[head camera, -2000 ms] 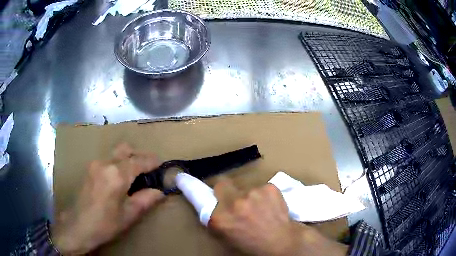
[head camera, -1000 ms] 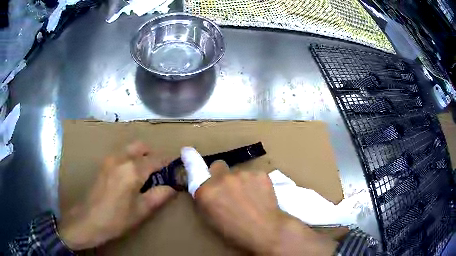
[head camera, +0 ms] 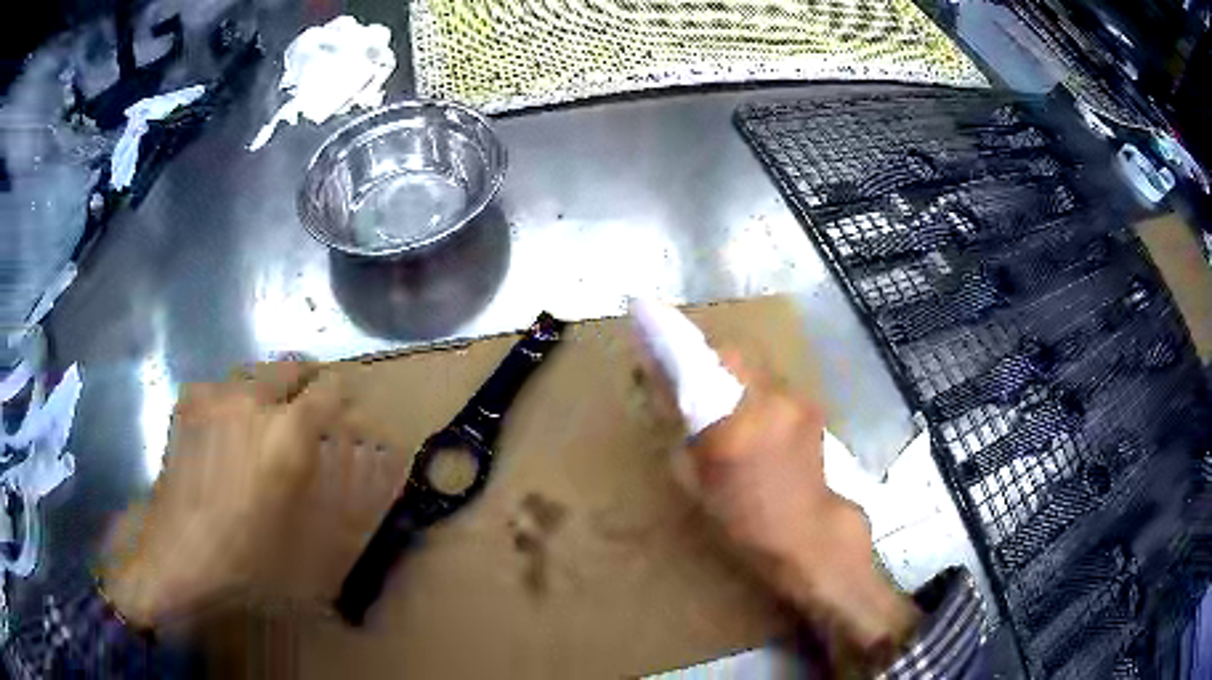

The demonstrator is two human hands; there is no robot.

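A black watch strap (head camera: 503,388) with a round open ring in its middle lies diagonally on the brown cardboard pad (head camera: 638,531). Neither hand touches it. My left hand (head camera: 246,492) is blurred, left of the strap, and seems to hold nothing; how far its fingers are spread is unclear. My right hand (head camera: 771,465) is right of the strap, over the cardboard, with a white cloth (head camera: 691,365) wrapped tightly on one fingertip. The cloth's loose end trails beside the wrist. Dark wet spots mark the cardboard between the strap and my right hand.
A shiny steel bowl (head camera: 403,179) stands beyond the cardboard. A black mesh rack (head camera: 904,286) with rows of straps fills the right side. A yellow-cream mesh sheet (head camera: 665,47) lies at the far side. Crumpled white rags (head camera: 335,69) lie at the far left.
The strap is out of my left hand and now lies more steeply across the cardboard. My left hand has drawn back left; my right hand has moved right, off the strap. The camera view has shifted.
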